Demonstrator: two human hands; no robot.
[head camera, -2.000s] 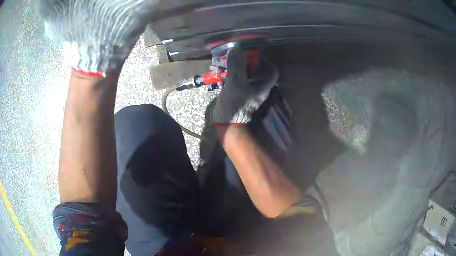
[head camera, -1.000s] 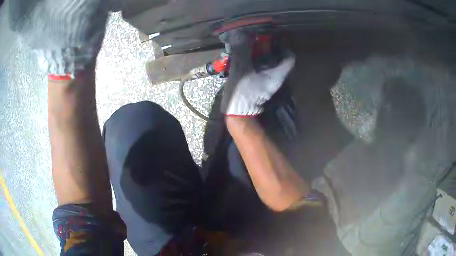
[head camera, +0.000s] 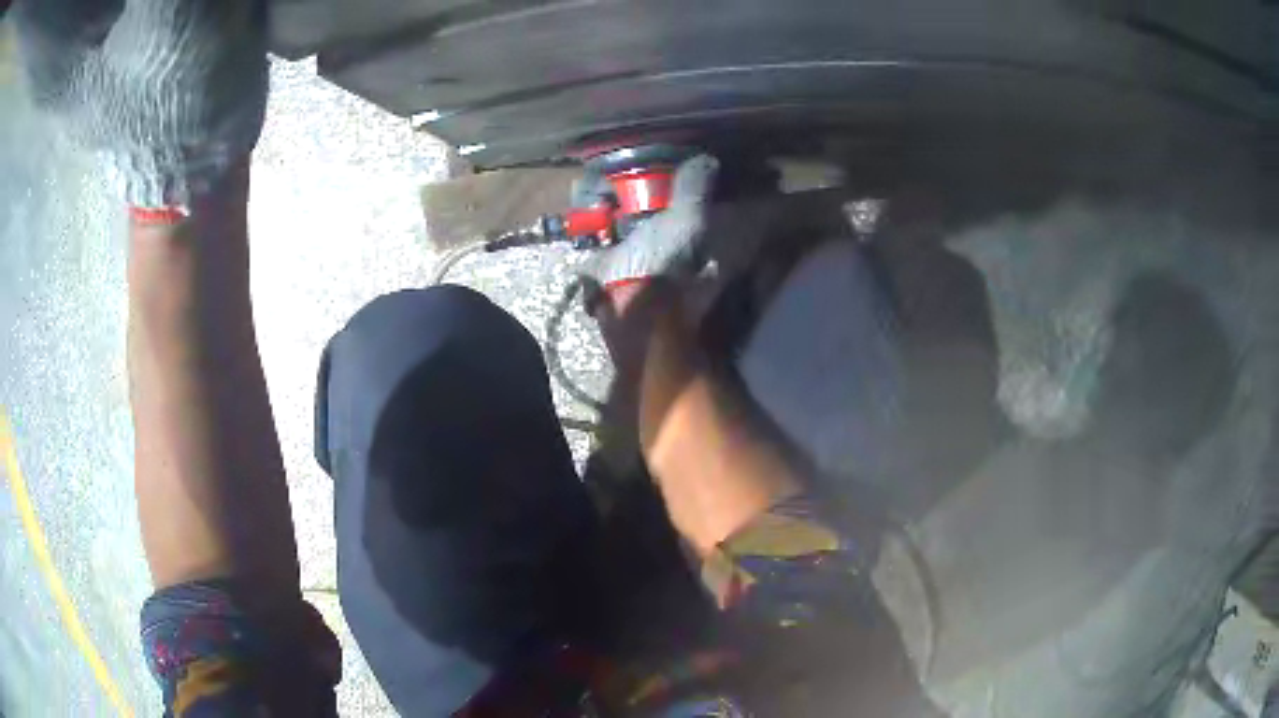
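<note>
My right hand (head camera: 657, 239), in a grey-white knit glove with a red cuff edge, is wrapped around a red and black air sander (head camera: 641, 188). The sander's round pad lies against the lower edge of the stacked dark grey metal panels (head camera: 786, 87). A metal coupler (head camera: 526, 233) joins the sander's red inlet to a thin hose (head camera: 554, 351). My left hand (head camera: 161, 91), gloved, is at the upper left by the panels' end, partly cut off by the top edge. Its fingers are shadowed, and I cannot tell whether it grips anything.
A brown support block (head camera: 484, 208) lies under the stack. My knees are below the stack, with speckled floor (head camera: 344, 211) to the left and a yellow floor line (head camera: 49, 561) at the far left. A pale box (head camera: 1246, 652) stands at the lower right edge.
The sander and my right hand have moved down to the stack's lower edge and slightly left. My left hand has moved left since the earliest frame. My right knee has swung right.
</note>
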